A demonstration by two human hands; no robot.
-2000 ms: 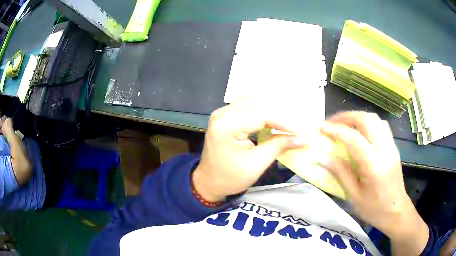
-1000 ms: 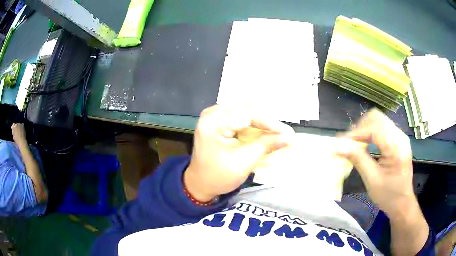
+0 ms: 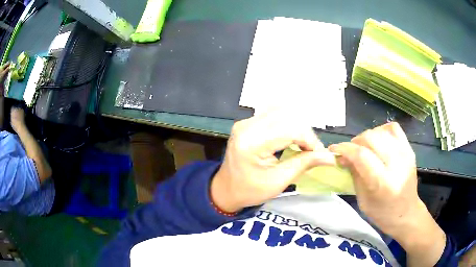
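A thin pale yellow-green sheet (image 3: 324, 180) is held over my lap, in front of the bench edge. My left hand (image 3: 269, 159) pinches its upper left part between thumb and fingers. My right hand (image 3: 381, 174) pinches its upper right part, with the fingertips of both hands close together. The fingers hide much of the sheet's upper edge. A white flat blank stack (image 3: 296, 65) lies on the dark mat beyond my hands. A yellow-green folded-piece stack (image 3: 395, 68) lies right of it, with many layered edges towards me.
The dark work mat (image 3: 195, 68) lies on the green bench. More white sheets (image 3: 462, 104) are at the far right. A lime-green wrapped item (image 3: 152, 21) lies by the metal post (image 3: 99, 20). A black box with cables (image 3: 70, 78) and a person's arm (image 3: 32, 146) are at left.
The sheet was broad and pale between my spread hands a second ago. Now my hands are closer together and less of the sheet shows, yellow-green. The view has shifted slightly.
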